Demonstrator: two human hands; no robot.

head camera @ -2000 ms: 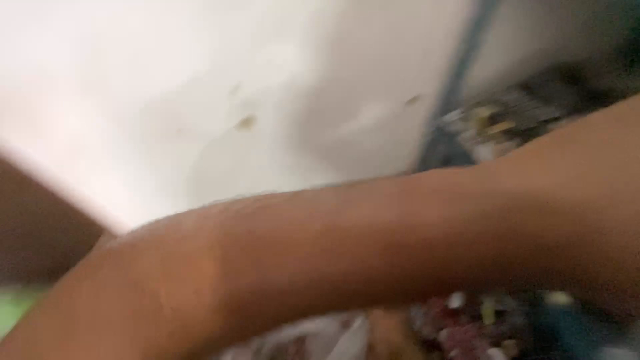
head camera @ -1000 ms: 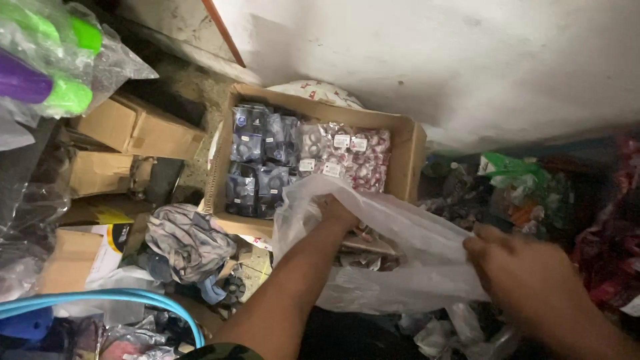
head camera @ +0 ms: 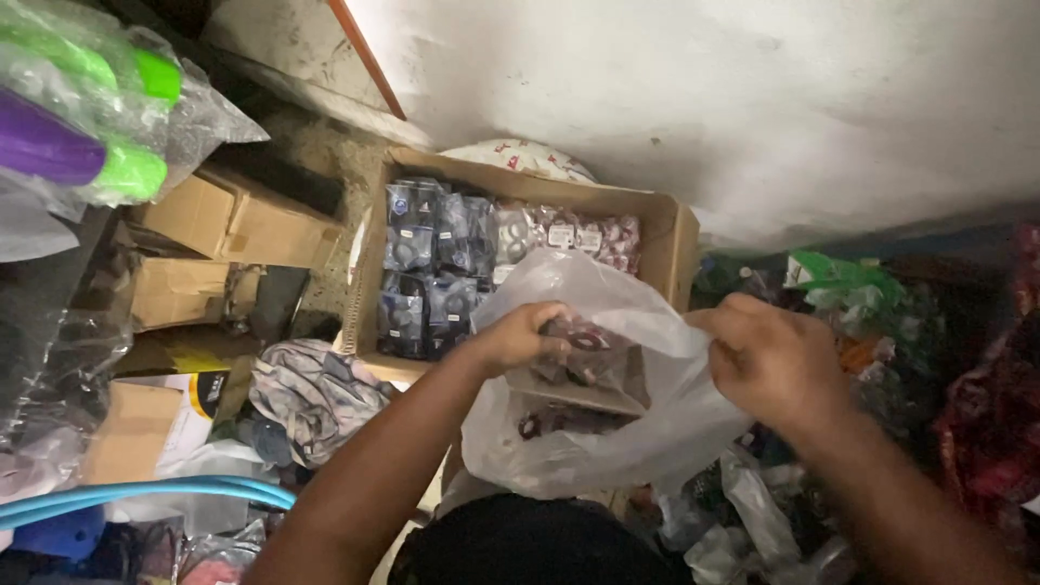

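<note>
A translucent white plastic bag (head camera: pixel 601 463) hangs with its mouth wide, in front of a cardboard box (head camera: pixel 678 252). My right hand (head camera: pixel 764 357) pinches the bag's right rim. At the bag's mouth, my left hand (head camera: pixel 524 337) grips a clear packet (head camera: pixel 589 349) with dark red and black ring-shaped items inside. A similar packet (head camera: pixel 561 422) lies lower down, seen through the mouth. In the box, dark packets (head camera: pixel 431 268) with small labels fill the left side, and reddish packets (head camera: pixel 589 236) with white labels stand at the right, partly hidden by the bag.
Smaller cardboard boxes (head camera: pixel 236 215), a crumpled patterned cloth (head camera: pixel 317 394) and light blue tubing (head camera: pixel 154 491) are at the left. Wrapped green and purple items (head camera: pixel 81 114) stick in at upper left. Piled plastic packaging (head camera: pixel 853 292) lies right of the box. A white wall (head camera: pixel 731 97) rises behind.
My left hand was inside the bag one second ago; now it shows at the mouth with a packet. The bag's mouth has turned more toward the view. The view swung strongly before that.
</note>
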